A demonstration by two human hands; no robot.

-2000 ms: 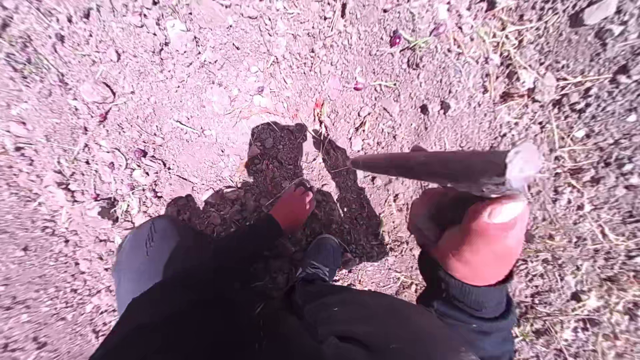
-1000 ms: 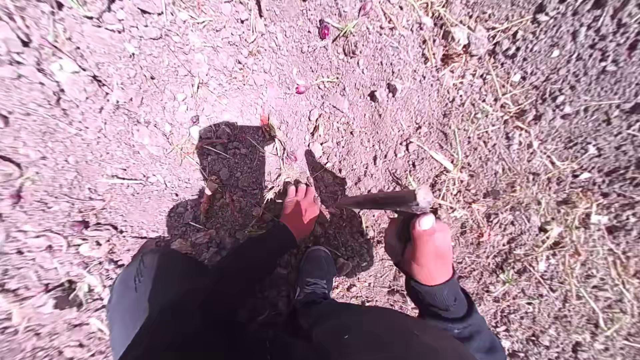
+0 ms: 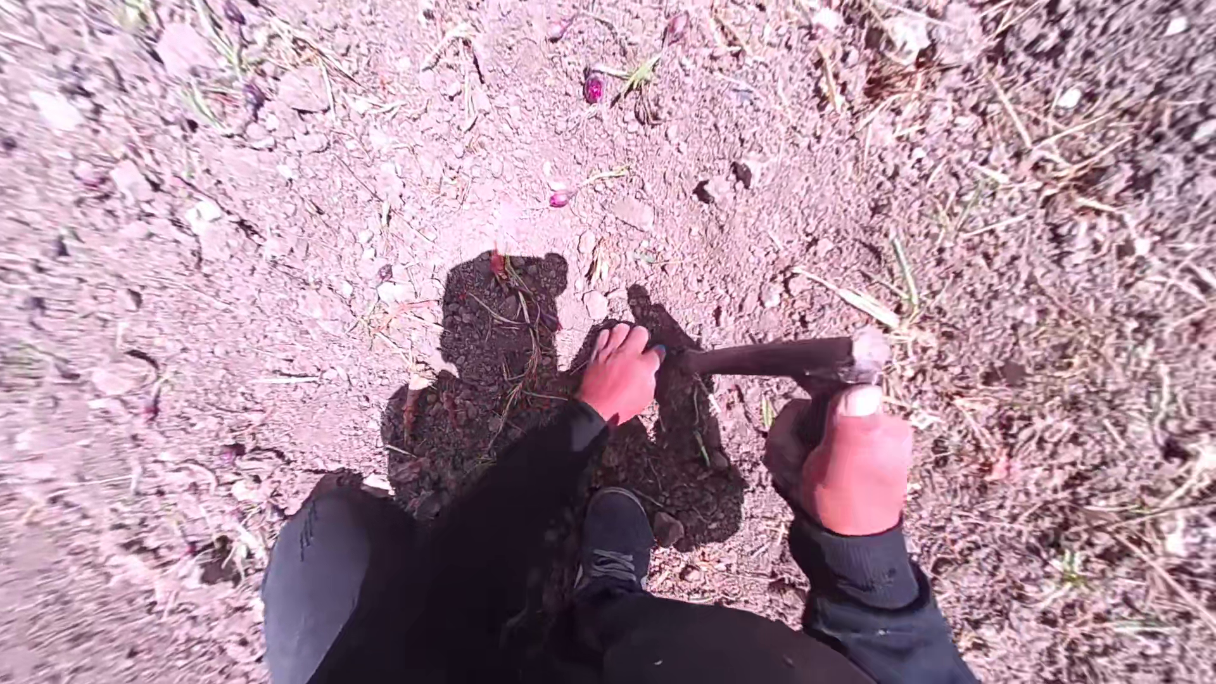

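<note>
My right hand (image 3: 845, 456) grips a hand tool (image 3: 779, 359) with a dark, tapering metal head, which looks like a small pick or hoe. The head points left, and its tip is close to my left hand (image 3: 622, 372). That left hand reaches down to the shaded soil, its back upward and its fingers bent near the ground; whether it holds anything is hidden. Thin dry stems and a small reddish bulb (image 3: 498, 264) lie in the shadow to its left. A small purple bulb (image 3: 559, 199) with a green shoot lies on the sunlit soil above.
Dry, cloddy soil surrounds both hands. Another purple bulb (image 3: 594, 89) lies farther up. Straw and dry grass (image 3: 1045, 161) cover the ground at right. My shoe (image 3: 613, 541) is just below my left hand, and my bent knee (image 3: 323, 579) is at lower left.
My right hand has lowered the tool from its raised position two seconds ago, and its tip is now nearer my left hand. The left hand stays low over the shaded soil. The view has shifted somewhat.
</note>
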